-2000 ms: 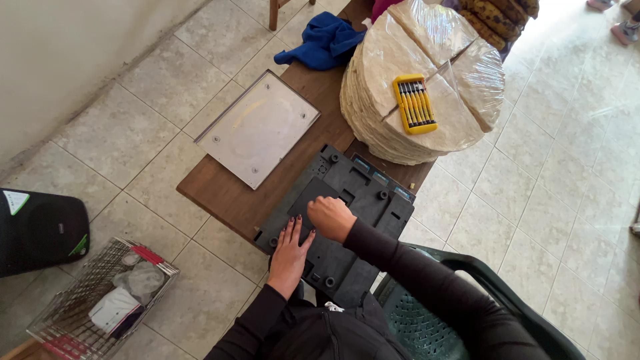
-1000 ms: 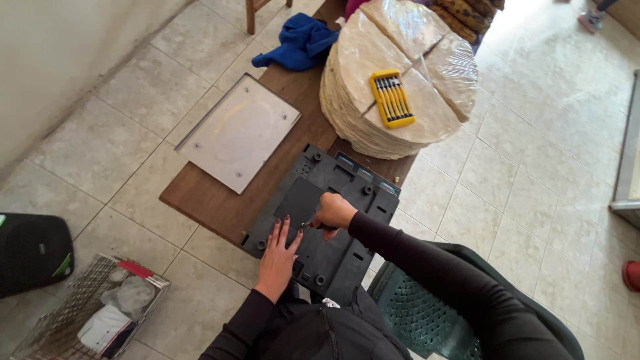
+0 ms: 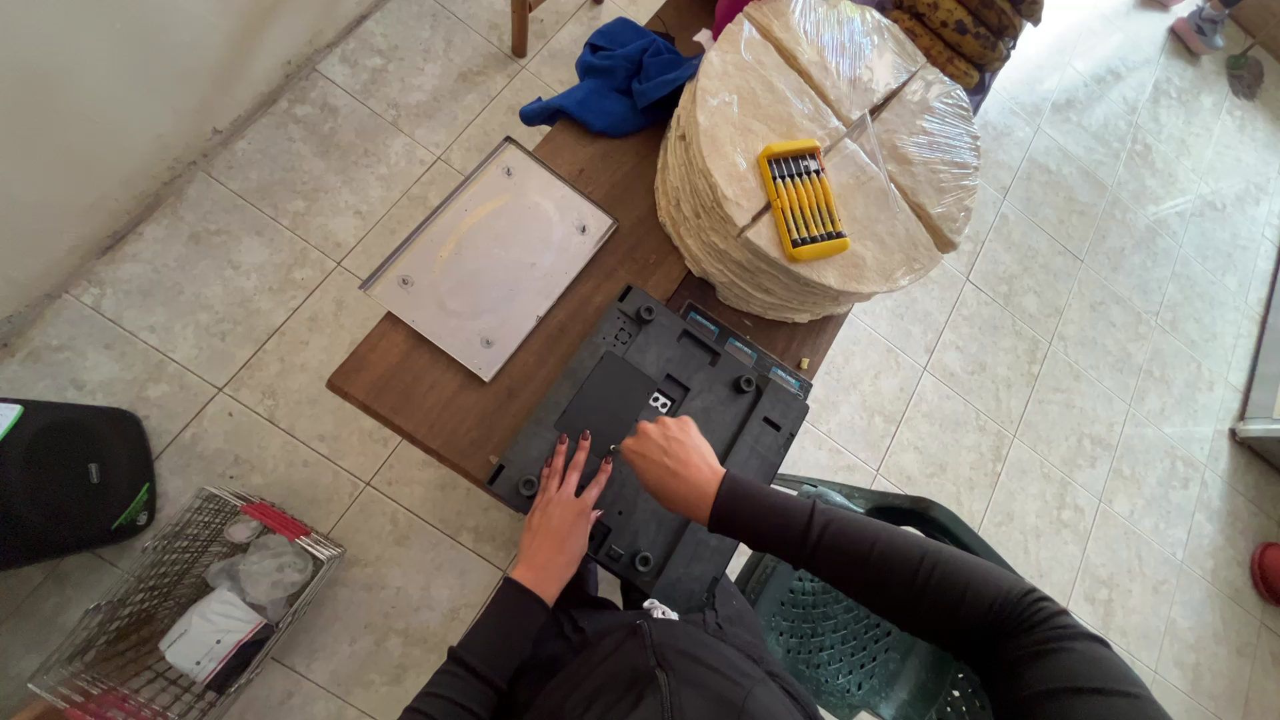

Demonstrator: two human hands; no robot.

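Note:
A black plastic device housing (image 3: 690, 440) lies with its round feet upward on the near end of the wooden table. My left hand (image 3: 565, 510) rests on it with the fingers spread over the edge of a smooth rectangular panel (image 3: 605, 400). My right hand (image 3: 670, 465) is closed in a fist just right of those fingertips. A small metal tip shows between the two hands, but the rest of what the fist grips is hidden. A yellow case of precision screwdrivers (image 3: 803, 200) lies on a plastic-wrapped stack of flat, round, pale sheets (image 3: 870, 230).
A metal plate (image 3: 490, 260) lies at the table's left edge (image 3: 400, 400), with a blue cloth (image 3: 630, 80) beyond it. A wire basket (image 3: 200, 610) and a black speaker (image 3: 75, 480) stand on the floor at left. A green plastic chair (image 3: 850, 630) is at lower right.
My right fist has stayed over the housing beside my left fingers, with its wrist turned differently from frame to frame. My left hand remains on the housing.

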